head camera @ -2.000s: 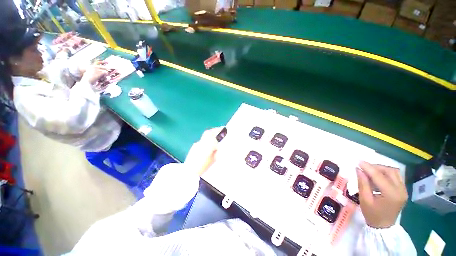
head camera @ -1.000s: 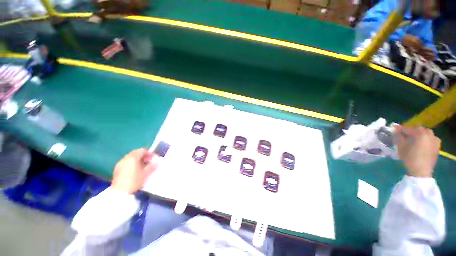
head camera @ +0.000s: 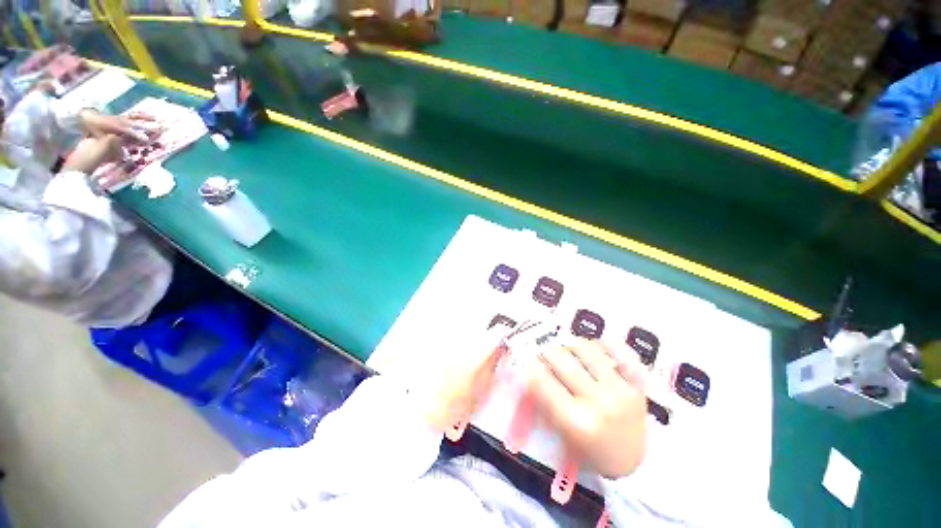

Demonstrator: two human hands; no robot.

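On the white board lie black-faced smartwatches in two rows. Pink straps hang over its near edge. My left hand is over the board's left part, its fingers closed on a smartwatch that is mostly hidden. My right hand is beside it, palm down over the front row, fingertips on a small white wipe against the held watch. The hands meet and cover several front-row watches.
A translucent bottle stands on the green bench to the left. An open tissue box and a white card are at right. A yellow-edged conveyor runs beyond, carrying a pink-edged item. A person in white works at far left.
My right hand went from the board to the tissue box, then back over the board to my left hand. My left hand has moved inward over the board. The view swung right, then partly back left.
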